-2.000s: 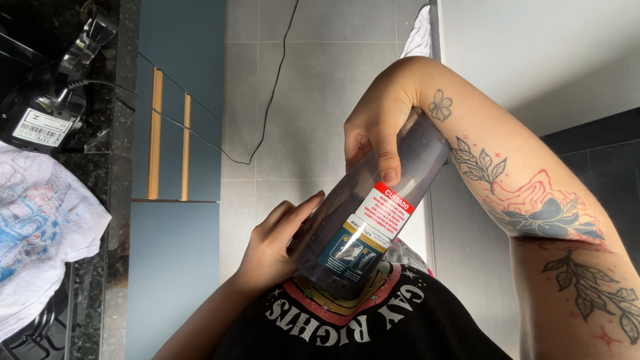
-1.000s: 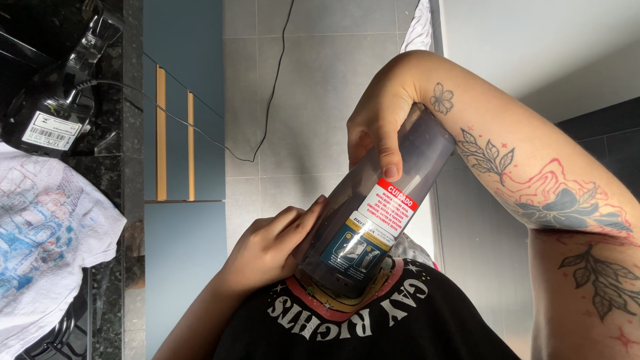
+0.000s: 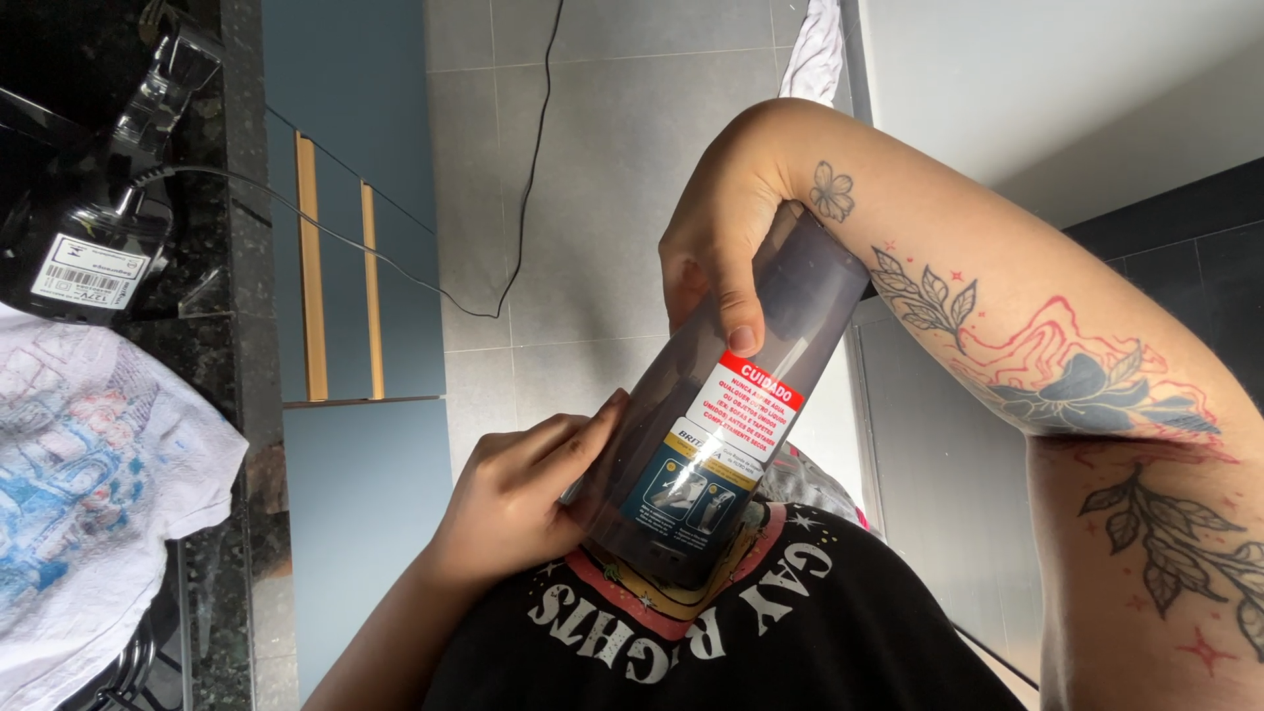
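Observation:
A smoky translucent plastic vacuum cleaner dust container [image 3: 642, 385], bearing a red and white warning label and a dark pictogram label, is tilted in front of my black printed T-shirt. My right hand [image 3: 726, 232] grips its upper part from above, thumb on the near face beside the warning label. My left hand [image 3: 538, 474] holds the lower left side, fingers pointing up along it; some fingertips are hidden behind. The container's far side is hidden too.
On the dark stone counter [image 3: 242, 355] at left lie a glossy black corded appliance [image 3: 99, 237] and a printed white cloth [image 3: 109, 425]. Its cord [image 3: 538, 148] hangs over the blue-grey cabinet [image 3: 341, 69] and across the tiled floor. A white cloth [image 3: 815, 49] is at top.

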